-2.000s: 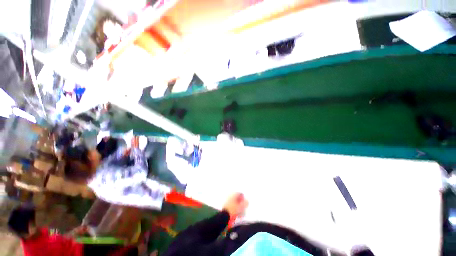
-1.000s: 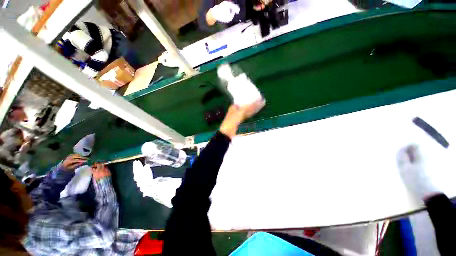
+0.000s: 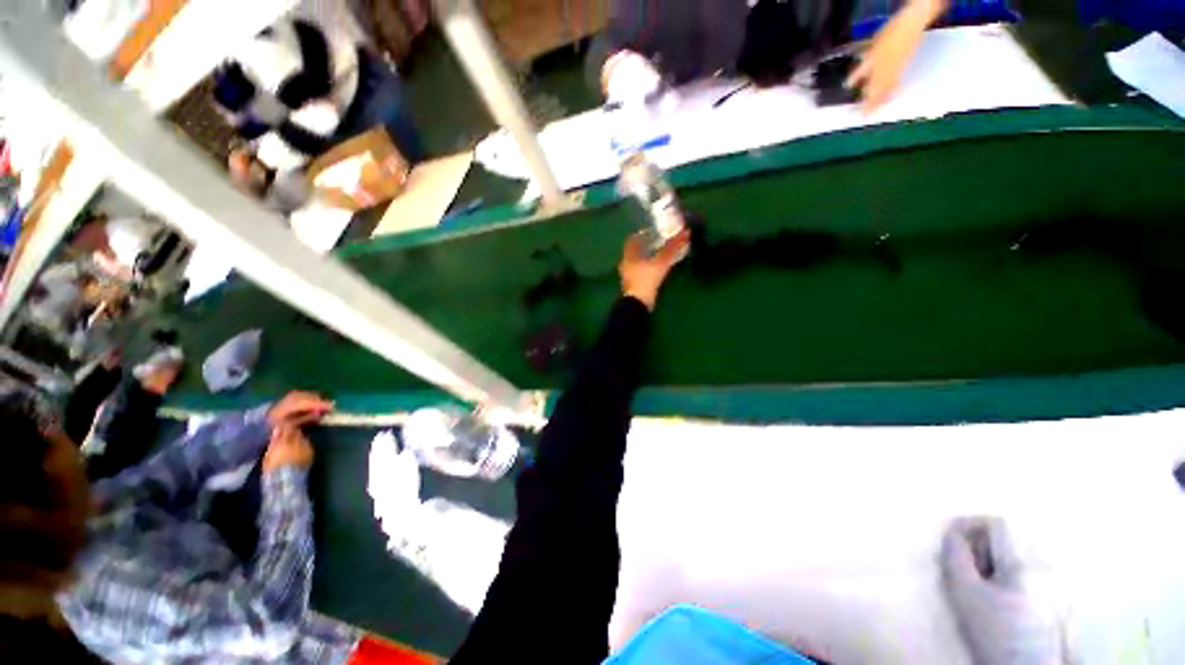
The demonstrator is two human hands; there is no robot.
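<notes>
My left hand (image 3: 650,270), bare with a black sleeve, is stretched out over the green conveyor belt (image 3: 936,305). It grips the lower end of a small clear bottle (image 3: 654,205), whose top points towards the far side. My right hand (image 3: 981,585), in a white glove, is low at the right over the white-covered bench (image 3: 780,507). It is blurred and pale against the white; its fingers cannot be made out. A dark unit (image 3: 548,344) lies on the belt left of my left forearm.
A clear water bottle (image 3: 461,444) lies beside a white bundle (image 3: 435,526) at the left. A person in a checked shirt (image 3: 195,526) is at the left. Across the belt, another person's hand (image 3: 897,52) reaches over a white surface. A slanting pale post (image 3: 312,279) crosses the left side.
My left hand has come up from the bench's near edge and now reaches across the belt with the bottle. Since one second ago, the gloved right hand appears lower and further left in view.
</notes>
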